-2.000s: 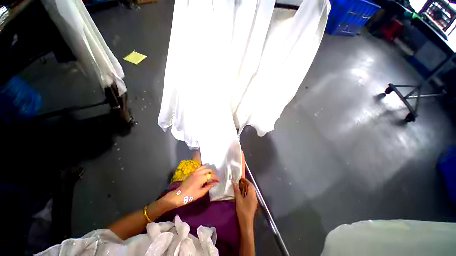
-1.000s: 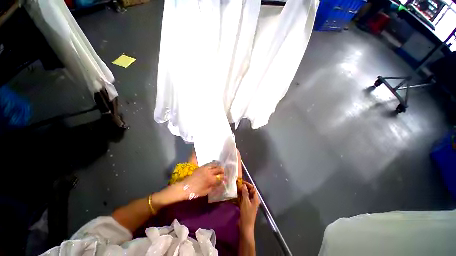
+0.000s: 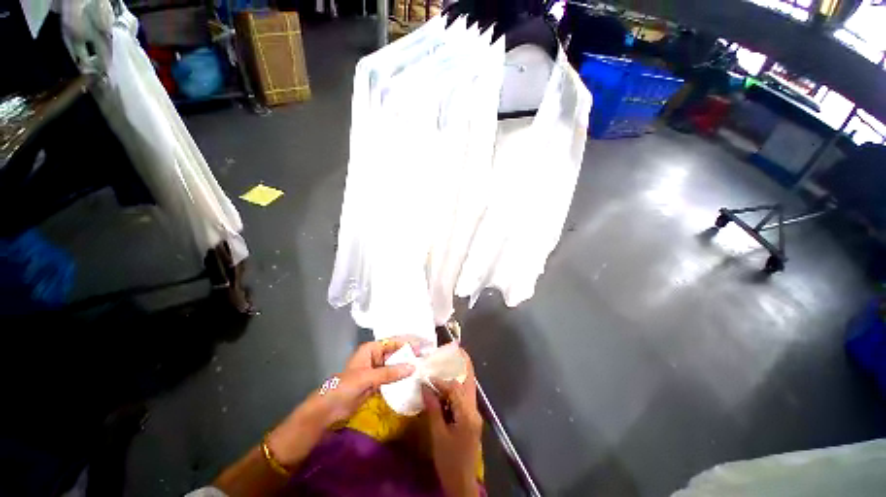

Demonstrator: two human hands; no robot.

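Note:
White shirts (image 3: 427,165) hang in an overexposed row in front of me, with a sleeve drawn down to my lap. The cuff (image 3: 420,381) is bunched between my two hands. My left hand (image 3: 361,377) pinches its left side with thumb and fingers. My right hand (image 3: 453,403) holds its right side; a small dark item shows at those fingers, too unclear to name.
A thin metal bar (image 3: 505,437) runs along the floor beside my right hand. A yellow slip (image 3: 261,195) lies on the grey floor. A blue crate (image 3: 627,95), a carton (image 3: 275,58) and a wheeled stand (image 3: 753,238) stand farther off. White cloth hangs left.
The view has tilted up, showing the shirts' tops and the carton. The cuff was flat and is now bunched up. My right hand has moved in to it and both hands are closer together.

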